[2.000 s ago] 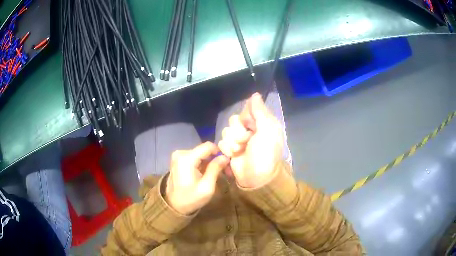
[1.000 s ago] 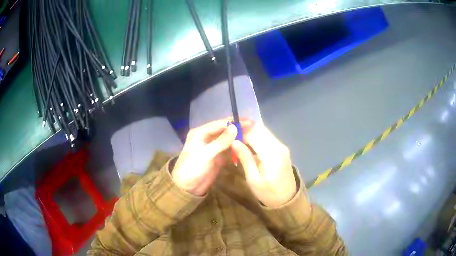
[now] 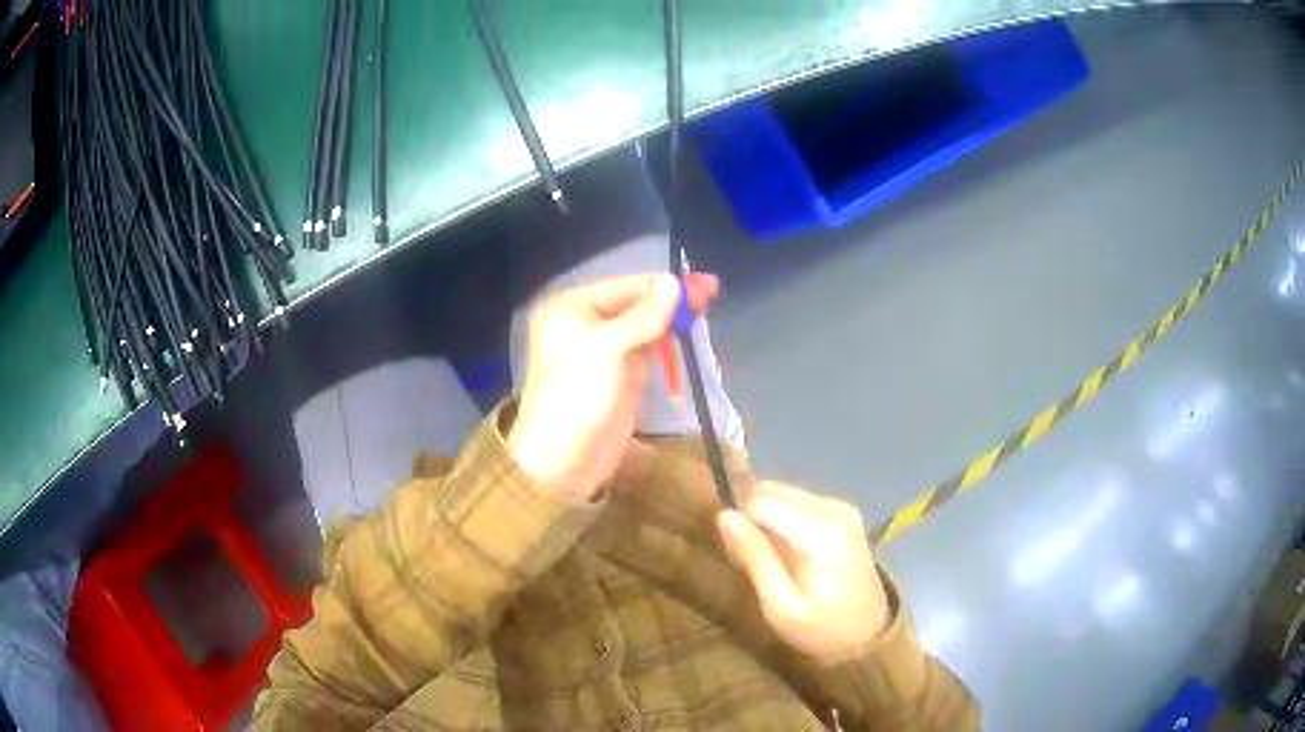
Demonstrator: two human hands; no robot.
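A black cable (image 3: 704,405) runs down from the green bench over my lap. My left hand (image 3: 590,358) pinches a bright blue end piece (image 3: 683,306) that sits around or against the cable. A thin red sleeve (image 3: 670,368) hangs just below the blue piece, beside the cable. A small silver tip shows just above the blue piece. My right hand (image 3: 802,558) grips the cable lower down, nearer my body. My fingers hide parts of the blue piece and the cable's lower end.
A thick black cable bundle (image 3: 150,215) overhangs the green bench (image 3: 429,122) at left, with several separate cables (image 3: 334,129) beside it. A blue bin (image 3: 773,179) stands below the edge at right. A red stool (image 3: 122,615) is at lower left beside a person's leg.
My hands were together around the blue piece. My right hand has moved down and right along the cable, while my left hand has risen with the blue piece. The view has shifted right.
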